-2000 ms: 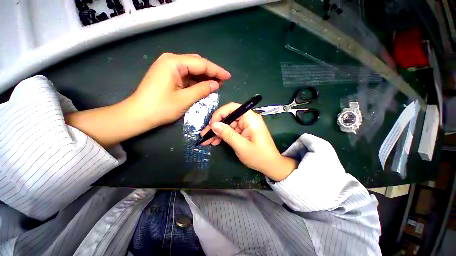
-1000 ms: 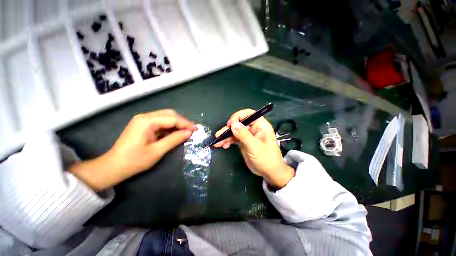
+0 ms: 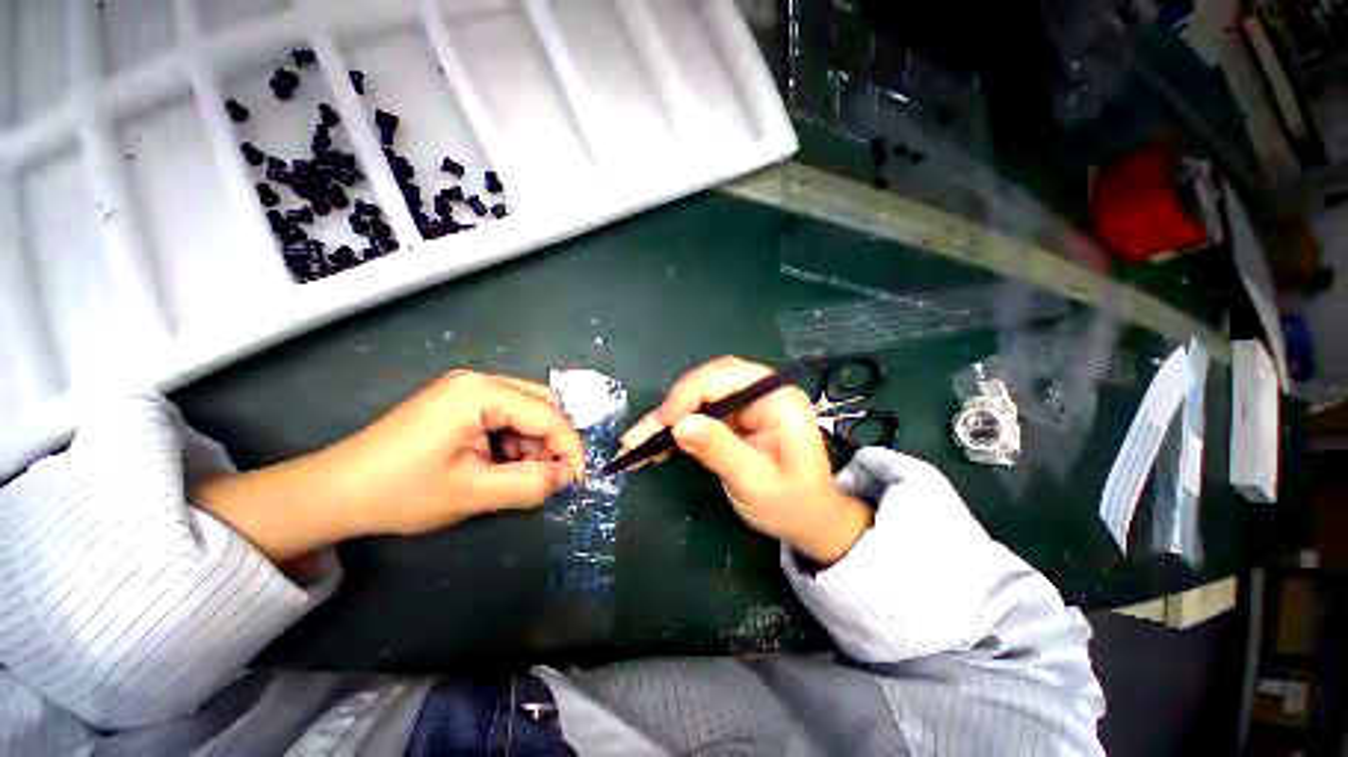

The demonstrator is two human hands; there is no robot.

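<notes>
My right hand (image 3: pixel 747 451) holds slim black tweezers (image 3: pixel 717 411), tilted, with the tip down at the shiny strip. My left hand (image 3: pixel 481 456) is palm-down to the left, thumb and forefinger pinched together right beside the tweezer tip. Whether a small part is between these fingertips is too small to tell. A clear shiny strip (image 3: pixel 586 550) lies flat on the dark green mat below both hands, with a bright white glare at its far end. Small black parts (image 3: pixel 318 185) lie in two cells of the white compartment tray (image 3: pixel 591 163) at upper left.
Scissors (image 3: pixel 849 399) lie just behind my right hand, partly hidden. A clear tape roll (image 3: pixel 985 420) lies to their right. White strips (image 3: pixel 1149 444) stand at far right, a red object (image 3: pixel 1147 204) at upper right. A long pale bar (image 3: pixel 946 244) lies diagonally behind, near clear sheets (image 3: pixel 872 328).
The view has tilted up, so more of the tray shows than two seconds ago. My left hand has come nearer, its fingertips now at the tweezer tip. The tweezers stay in my right hand.
</notes>
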